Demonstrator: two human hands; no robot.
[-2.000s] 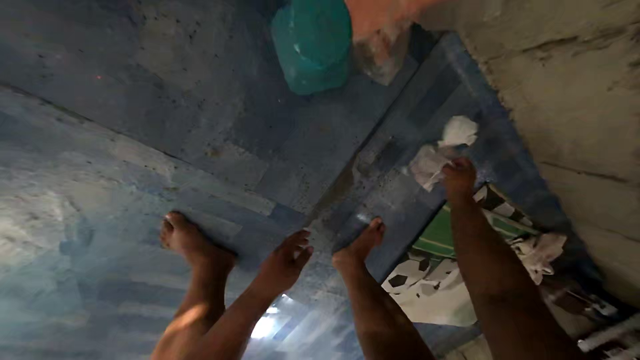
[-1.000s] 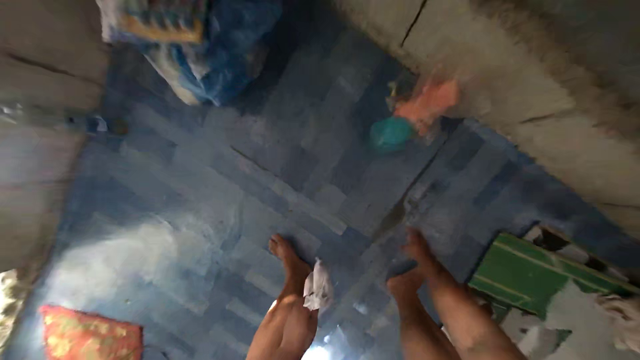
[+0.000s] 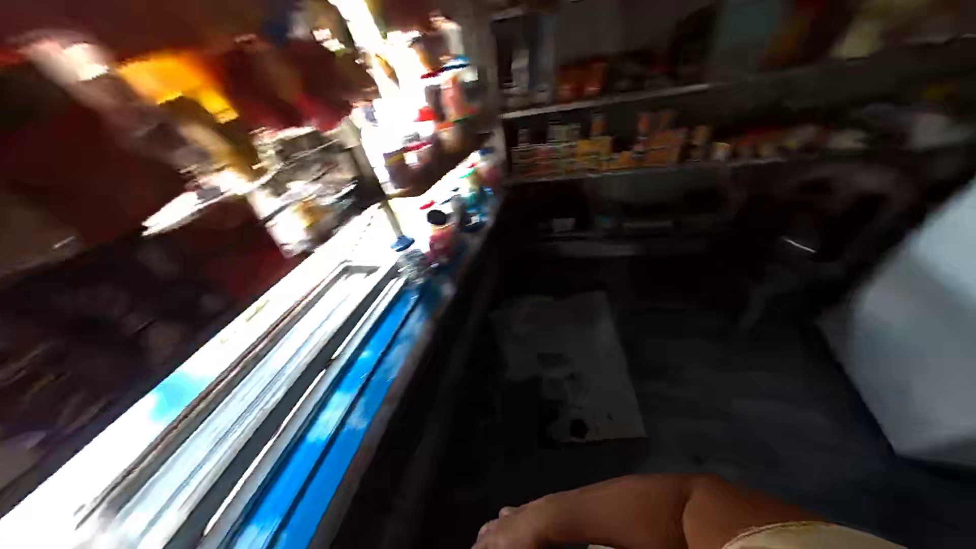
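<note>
My right hand (image 3: 507,530) shows at the bottom edge, partly cut off, with the bent forearm running to a pale sleeve at the lower right. Its fingers are too dark and cropped to tell whether they hold anything. My left hand is out of view. Nearest above the hand, a pale sheet (image 3: 610,381) with dark ball-like marks lies low in the shadow. To the left runs a long, brightly lit counter or case top (image 3: 305,396) with white and blue strips along it.
Small bottles and containers (image 3: 438,229) stand at the counter's far end. Shelves (image 3: 610,174) of packed goods line the back. A large white panel or appliance (image 3: 915,335) is at the right, beside the dark floor (image 3: 732,404). Blurred bright items (image 3: 305,183) fill the upper left.
The view has swung from the blue floor and my feet to a counter and shelves. The white crumpled thing at my left hand a second ago is out of view.
</note>
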